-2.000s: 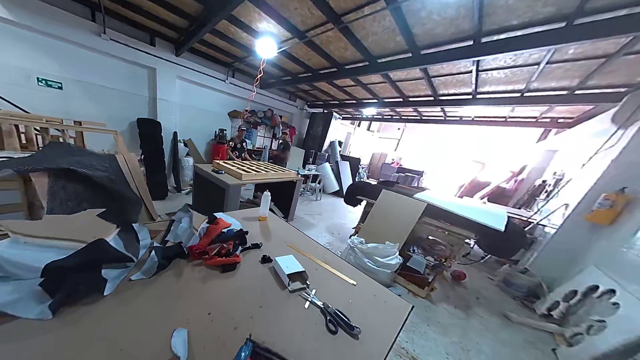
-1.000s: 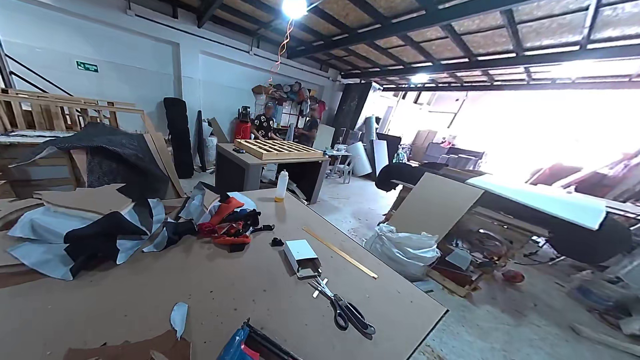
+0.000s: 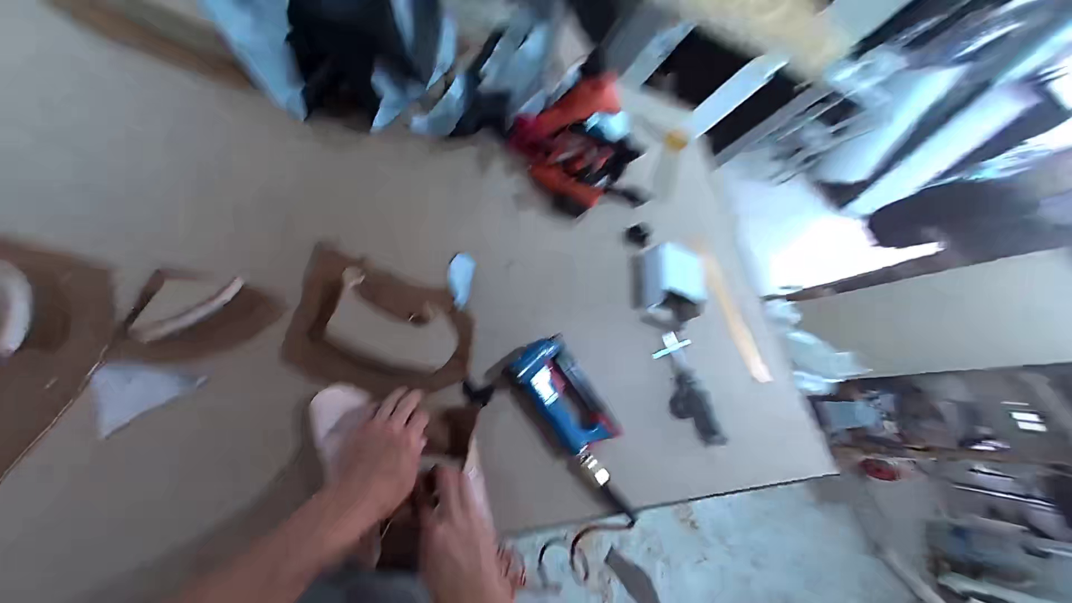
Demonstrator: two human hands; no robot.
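Note:
My left hand (image 3: 385, 448) rests with bent fingers on a brown piece with pale padded edges (image 3: 339, 402), at the table's near edge. Close beside it, my right hand (image 3: 456, 528) is on the same piece's right side; its fingertips are blurred. Right of the hands lies a blue pneumatic stapler (image 3: 561, 398) with a hose fitting. Beyond the hands is a brown cut-out frame piece (image 3: 377, 368), with a small light-blue scrap (image 3: 461, 279) by its corner. Black-handled scissors (image 3: 695, 402) lie farther right, near an open white box (image 3: 672, 276).
A wooden strip (image 3: 733, 314) lies along the right side of the table (image 3: 544, 268). An orange and black bundle (image 3: 578, 142) and blue-and-black fabric (image 3: 352, 59) are at the far side. More brown pieces (image 3: 67, 310) lie left. A hose (image 3: 586, 536) hangs past the near edge.
The view has turned sharply down to the table. Both my hands are now in sight on the brown piece; neither showed in the earlier frames.

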